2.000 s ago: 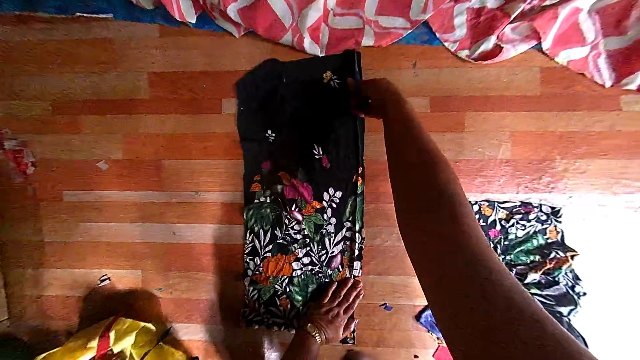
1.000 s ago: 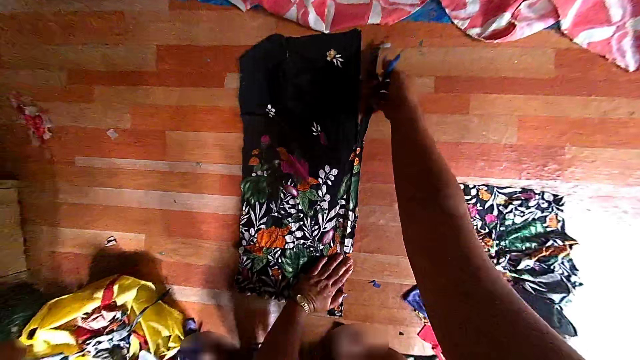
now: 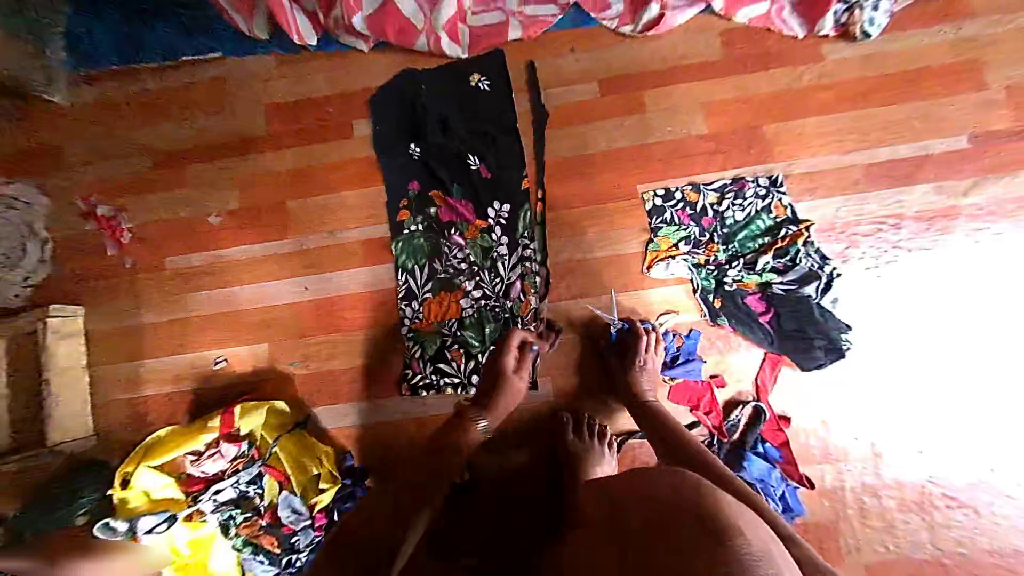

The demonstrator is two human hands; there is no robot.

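A folded black floral cloth [image 3: 460, 232] lies lengthwise on the wood-patterned floor. Along its right edge runs a narrow cut strip [image 3: 538, 144], apart from the cloth at the top. My left hand [image 3: 512, 364] is at the lower right corner of the cloth, its fingertips pinching the lower part of the strip. Scissors [image 3: 612, 318] with spread blades rest at the floor under my right hand [image 3: 638, 356], whose fingers are around the handles. A bracelet or watch is on my left wrist.
Another black floral cloth piece [image 3: 744, 256] lies crumpled at the right. Blue scraps [image 3: 682, 354] and red scraps [image 3: 700, 402] are beside my right hand. A yellow cloth bundle [image 3: 308, 448] with mixed scraps is at lower left. Pink-and-white fabric [image 3: 448, 24] hangs along the top edge.
My right hand has come down from the top right edge of the cloth to the floor at its lower right, with the scissors. The strip now lies apart from the cloth's upper edge.
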